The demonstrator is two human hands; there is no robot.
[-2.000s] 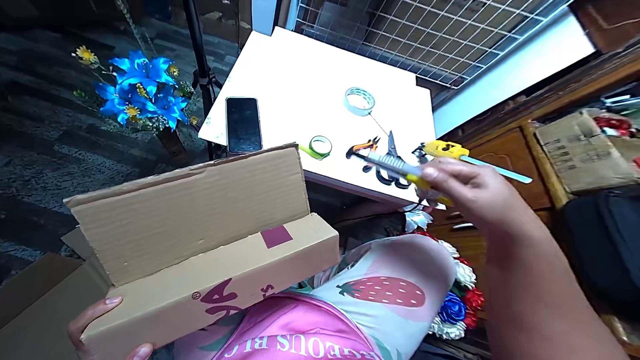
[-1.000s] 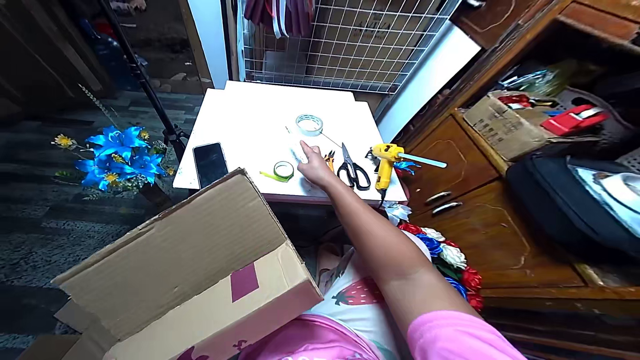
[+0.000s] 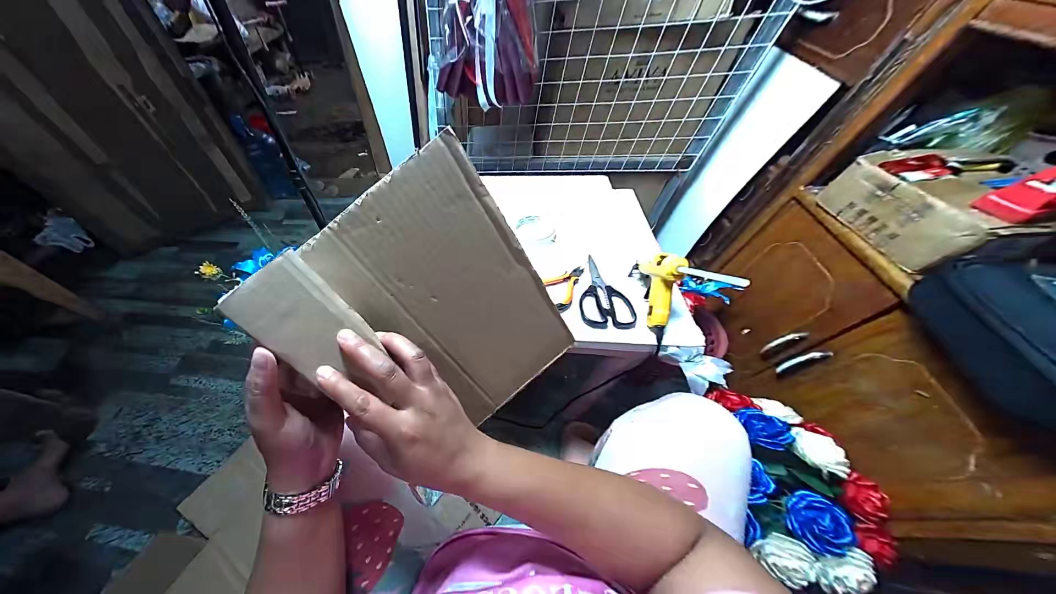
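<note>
A folded corrugated cardboard piece (image 3: 429, 264) is raised at a tilt over my lap, hiding part of the white table. Behind its lower left end my left hand (image 3: 293, 412) supports it, a metal bracelet watch on the wrist. My right hand (image 3: 396, 404) lies with its fingers on the near flap. On the white table (image 3: 577, 194) to the right are a roll of tape (image 3: 536, 229), orange-handled pliers (image 3: 564, 287), black-handled scissors (image 3: 605, 301) and a yellow hot glue gun (image 3: 662, 289) with a glue stick in it.
Red, white and blue ribbon roses (image 3: 817, 511) stand at my right knee, beside a wooden cabinet (image 3: 907, 412). An open carton (image 3: 899, 214) sits on its shelf. A wire grid (image 3: 627, 91) rises behind the table. Blue flowers (image 3: 252, 262) and a black stand pole (image 3: 272, 124) are at left.
My right hand held a cutter-like tool two seconds ago, reached to the table, and is now on the cardboard. The cardboard has been raised and turned. The view has shifted.
</note>
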